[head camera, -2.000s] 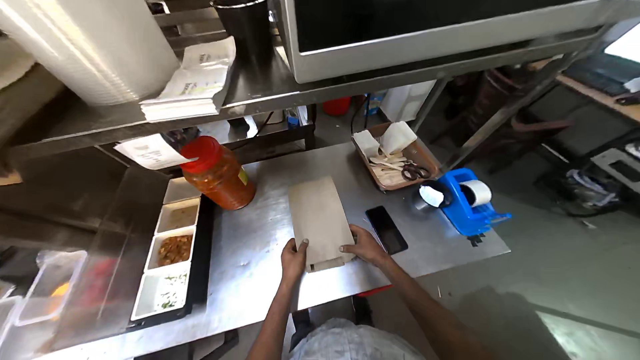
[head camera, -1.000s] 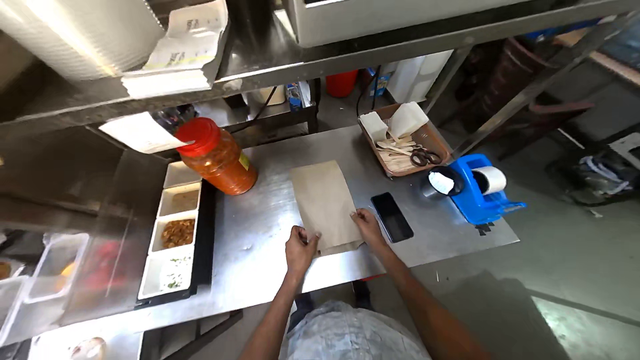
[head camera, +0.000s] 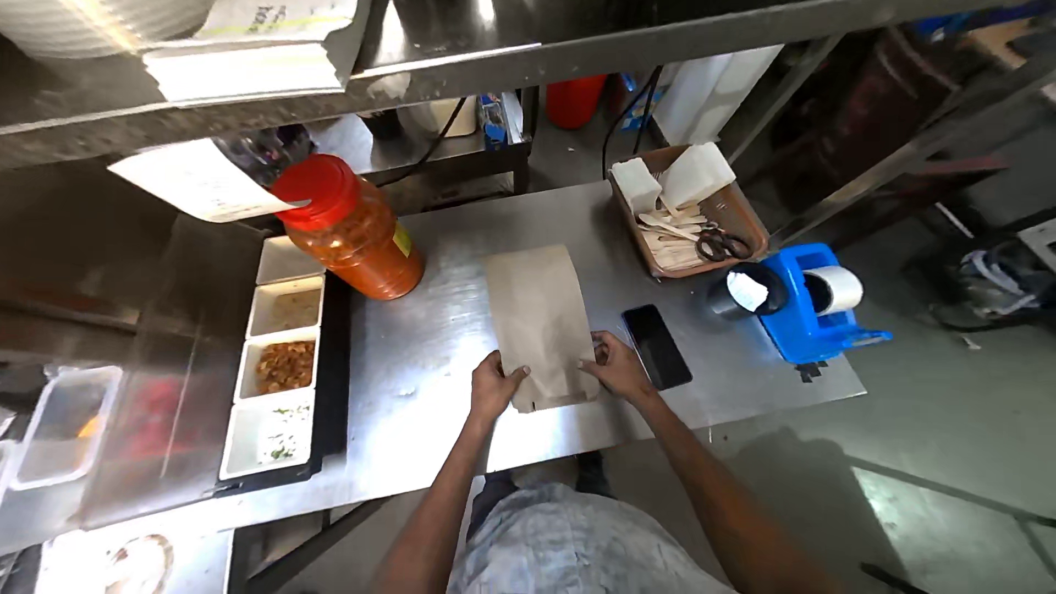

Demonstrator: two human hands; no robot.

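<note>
A flat brown paper bag [head camera: 540, 318] lies over the steel table in the middle of the view, its lower end towards me. My left hand [head camera: 497, 386] grips the bag's lower left edge, thumb on top. On the right edge, my right hand [head camera: 615, 363] pinches the paper between thumb and curled fingers. The fingers under the paper are partly hidden. A black smartphone [head camera: 657, 346] lies just right of my right hand.
A red-lidded plastic jar [head camera: 355, 231] and white food containers [head camera: 276, 367] stand at the left. Back right are a basket [head camera: 747, 216] with scissors [head camera: 723, 245] and wooden cutlery, a black cup [head camera: 726, 299] and a blue tape dispenser [head camera: 804, 309]. A metal shelf [head camera: 462, 78] crosses above.
Both hands are a little higher along the bag's sides than one second ago, and the left thumb now lies flatter on the paper. The bag stays between them.
</note>
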